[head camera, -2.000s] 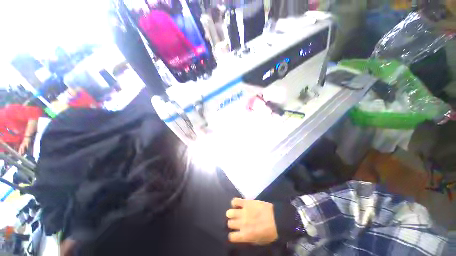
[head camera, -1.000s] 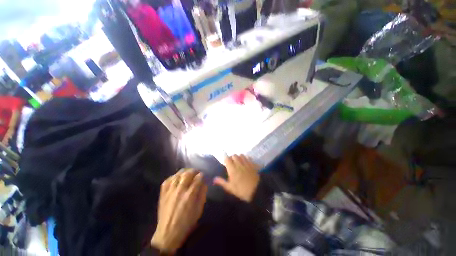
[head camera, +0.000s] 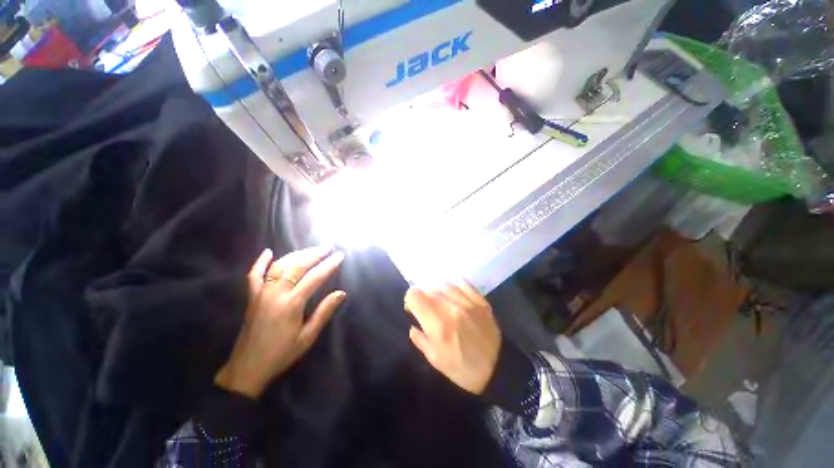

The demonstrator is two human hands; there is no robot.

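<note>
Black fabric [head camera: 137, 265] fills the left side, runs under the sewing head and drapes down in front of me. My left hand [head camera: 285, 315] lies on it palm down, thumb apart, fingertips just short of the glare at the needle. My right hand [head camera: 457, 334] is at the near corner of the machine bed, fingers curled, beside the fabric's right edge; whether it pinches fabric is hidden. The white sewing machine [head camera: 375, 69] reads "JACK". Its presser foot and needle are lost in bright glare.
A dark tool with a yellow-green end [head camera: 521, 111] lies on the bed, a pink-red scrap [head camera: 466, 90] behind it. A printed scale [head camera: 558, 196] runs along the bed's front edge. A green basket [head camera: 732, 178] with clear plastic stands right. Brown material [head camera: 640, 288] lies below.
The view has moved closer to the machine. Two seconds ago only my right hand showed clearly, as a fist near the bed corner; now my left hand lies flat on the fabric, farther from my right.
</note>
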